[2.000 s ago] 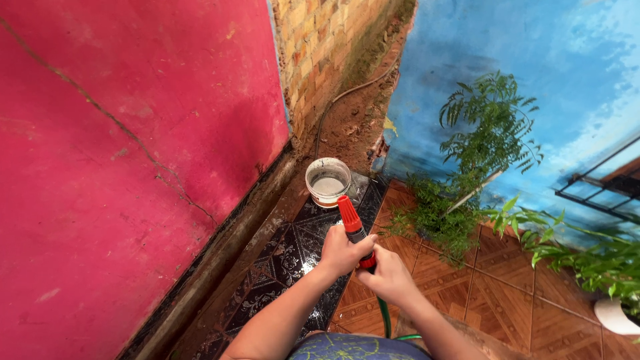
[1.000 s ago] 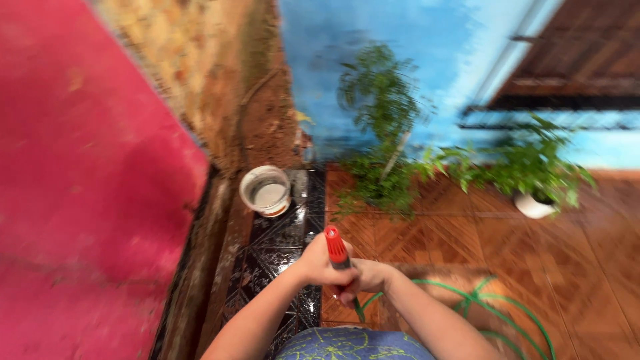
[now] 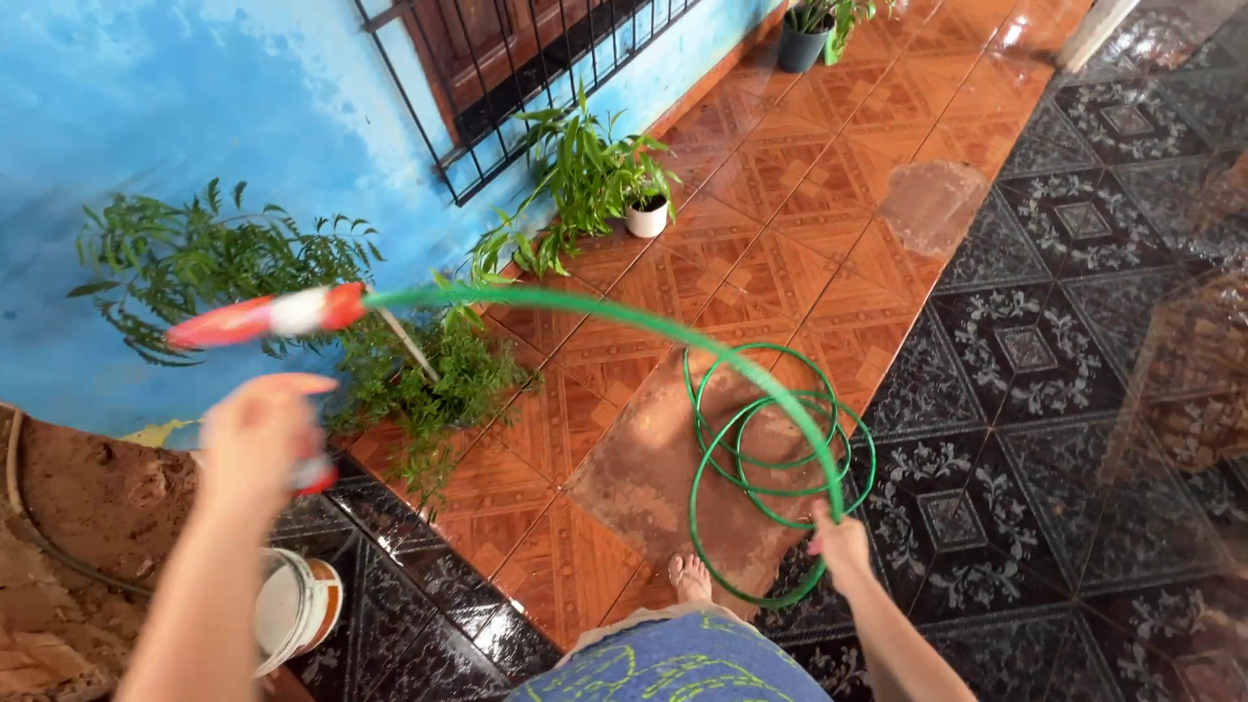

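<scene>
My left hand (image 3: 258, 429), blurred, is raised at left; a small red and grey piece (image 3: 314, 468) shows beside its fingers, and whether it is gripped is unclear. Above this hand is a blurred red and white hose nozzle or fitting (image 3: 268, 317) at the end of a green garden hose (image 3: 624, 312), apart from the hand. The hose arcs through the air to my right hand (image 3: 840, 546), which is closed around it at lower right. More hose lies in loops (image 3: 741, 429) on the floor, near a bare foot in a sandal (image 3: 690, 575).
A white bucket (image 3: 292, 609) stands at lower left beside bare soil (image 3: 97, 487). Leafy plants (image 3: 429, 370) and a white pot (image 3: 646, 216) line the blue wall (image 3: 244, 107), below a barred window (image 3: 526, 78). The orange (image 3: 809, 195) and black (image 3: 1024, 351) tiles look wet.
My hands, earlier together at the red-tipped nozzle, are now far apart, the right one on the hose. The hose now arcs through the air. The view has turned right.
</scene>
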